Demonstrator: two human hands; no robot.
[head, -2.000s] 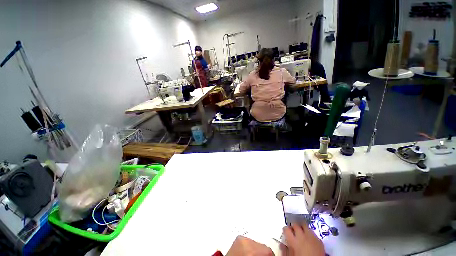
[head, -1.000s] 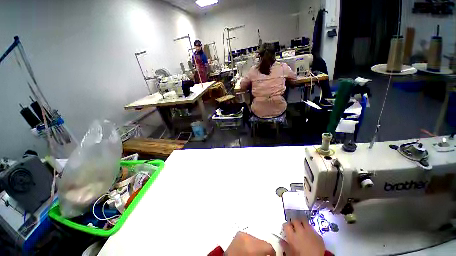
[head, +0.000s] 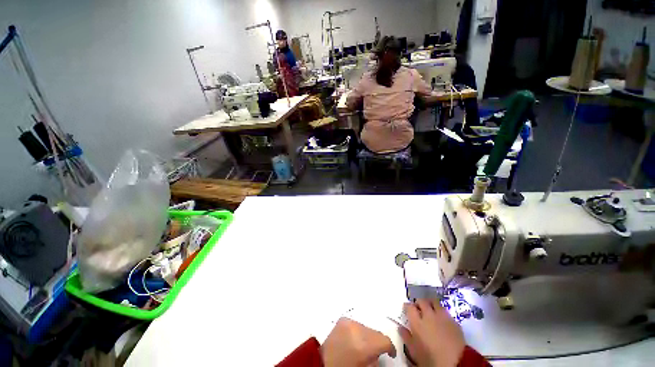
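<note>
The white sewing machine (head: 546, 247) marked "brother" stands at the right, its needle area (head: 462, 302) lit. My right hand (head: 433, 333) lies flat on the table just left of and below the needle area, fingers together beside a small metal plate (head: 422, 276). My left hand (head: 355, 344) is curled on the table to its left, thumb pointing towards the right hand. A thin thread-like line (head: 397, 322) runs between the hands. Something pale shows between the hands, faint against the white table (head: 302, 258); I cannot tell what it is or which hand holds it.
A green basket (head: 147, 313) with a clear plastic bag (head: 123, 222), cords and oddments is at the left. A green cloth-covered object (head: 511, 132) stands behind the machine head. Thread cones (head: 586, 63) are at the right rear. A seated person (head: 388, 107) and another person (head: 286, 68) are beyond.
The view has tilted down, so the table and machine sit higher. Red sleeves show more at both wrists. The hands have hardly moved relative to the machine.
</note>
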